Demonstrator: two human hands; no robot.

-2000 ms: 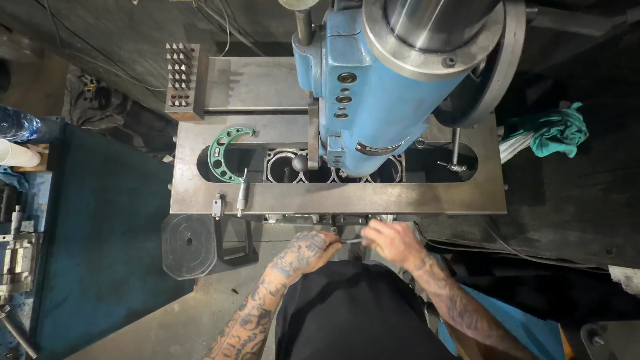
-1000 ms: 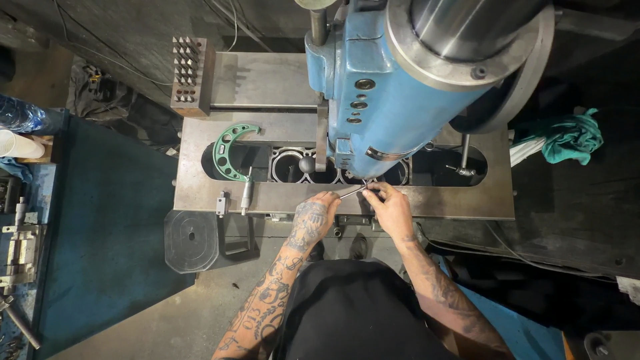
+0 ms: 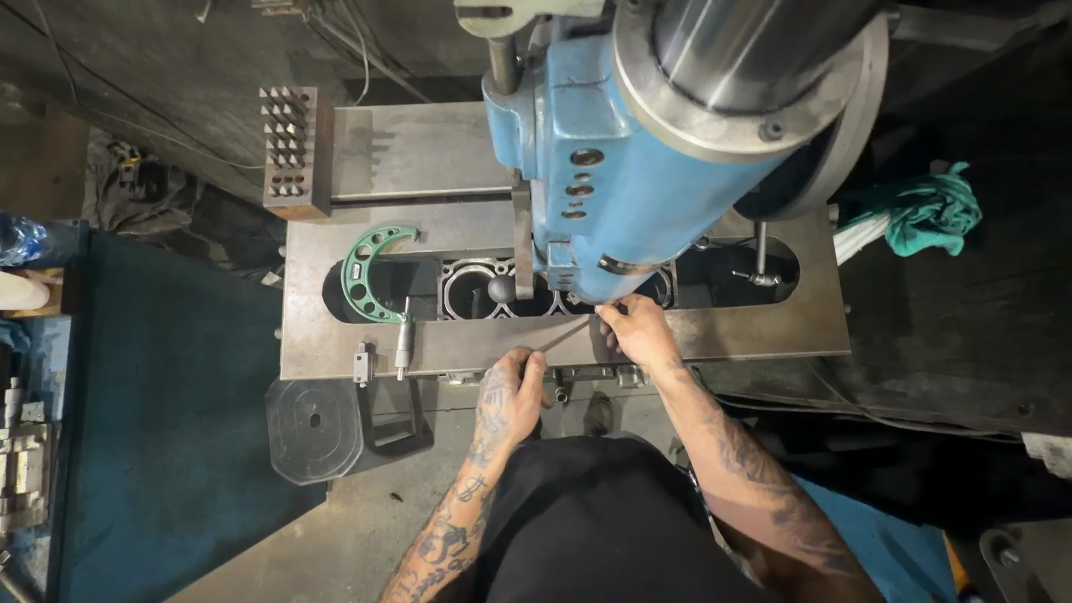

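Observation:
My left hand (image 3: 512,394) grips one end of a thin metal rod (image 3: 566,335) above the front edge of the steel machine table (image 3: 469,345). My right hand (image 3: 635,328) reaches to the lower end of the blue boring machine head (image 3: 662,201), its fingertips pinched at a small part that they largely hide. Under the head, in the table's slot, lies an engine block with round cylinder bores (image 3: 473,293). A green outside micrometer (image 3: 362,276) rests left of the bores, with a small metal block (image 3: 363,365) beside its thimble.
A wooden block of upright metal bits (image 3: 310,159) stands at the back left. A T-handled tool (image 3: 760,272) shows in the slot's right end. A green cloth (image 3: 934,213) hangs at the right. A black stool (image 3: 314,431) is below the table's left front; a blue bench (image 3: 184,419) is farther left.
Both hands have risen from in front of the table. Since a second ago my right hand has moved to the head's lower end, and my left hand has drawn away from it with the rod.

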